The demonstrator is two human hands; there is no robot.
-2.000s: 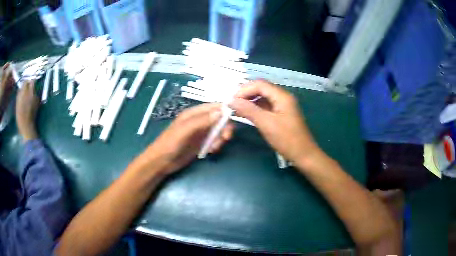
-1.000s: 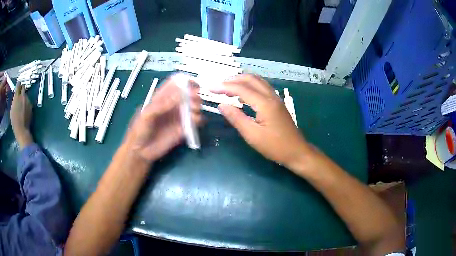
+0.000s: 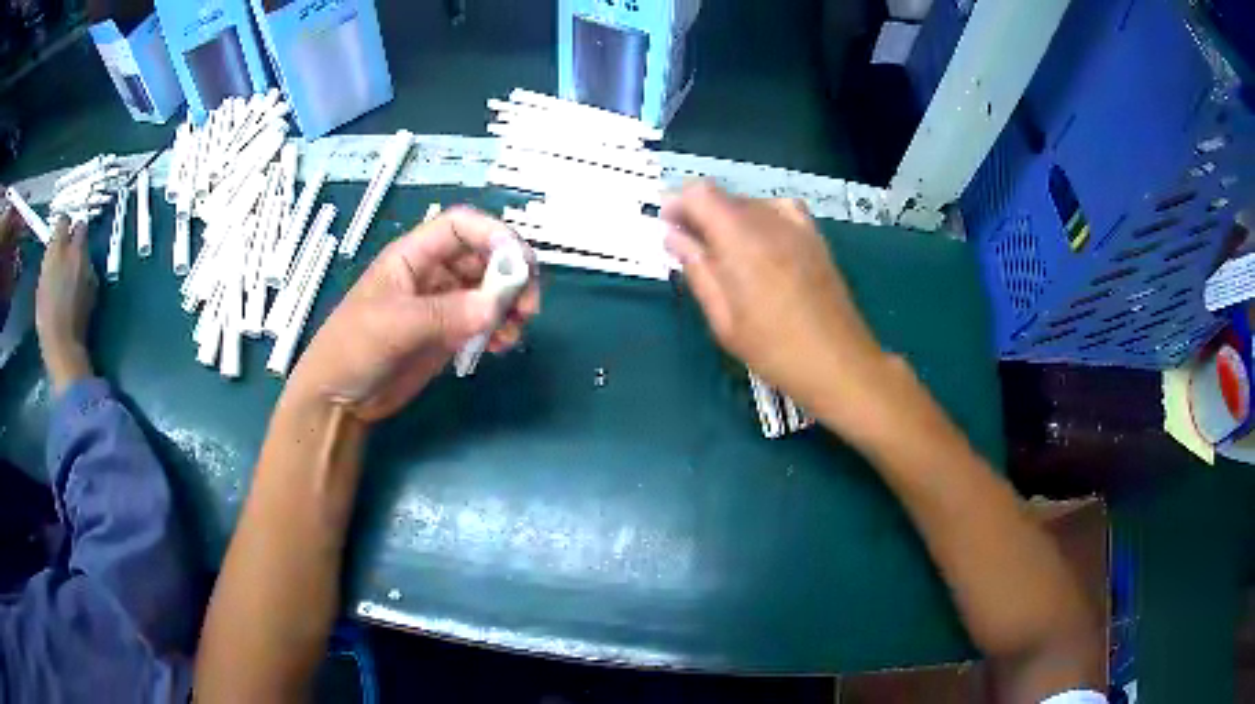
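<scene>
My left hand [image 3: 441, 296] holds a white tube [image 3: 498, 282] upright at a tilt, its open hollow end facing up. My right hand [image 3: 750, 268] is at the right end of the flat stack of white sticks [image 3: 571, 172], its thumb and fingertips close together; whether they grip a stick cannot be told. A heap of white tubes [image 3: 255, 234] lies left of my left hand. A few assembled tubes [image 3: 774, 406] lie partly under my right hand. The dark spring pile is hidden behind my left hand.
Light blue boxes [image 3: 325, 62] stand behind the pale metal rail [image 3: 454, 161]. At left, another person's hand [image 3: 65, 296] and blue-grey sleeve are near a small stick pile [image 3: 86, 189]. A blue crate [image 3: 1101, 206], tape roll [image 3: 1221, 389] and brown carton [image 3: 1074, 550] are at right.
My left hand has stopped its blurred motion and holds the tube with its open end up. My right hand has moved slightly right and up, away from the left hand.
</scene>
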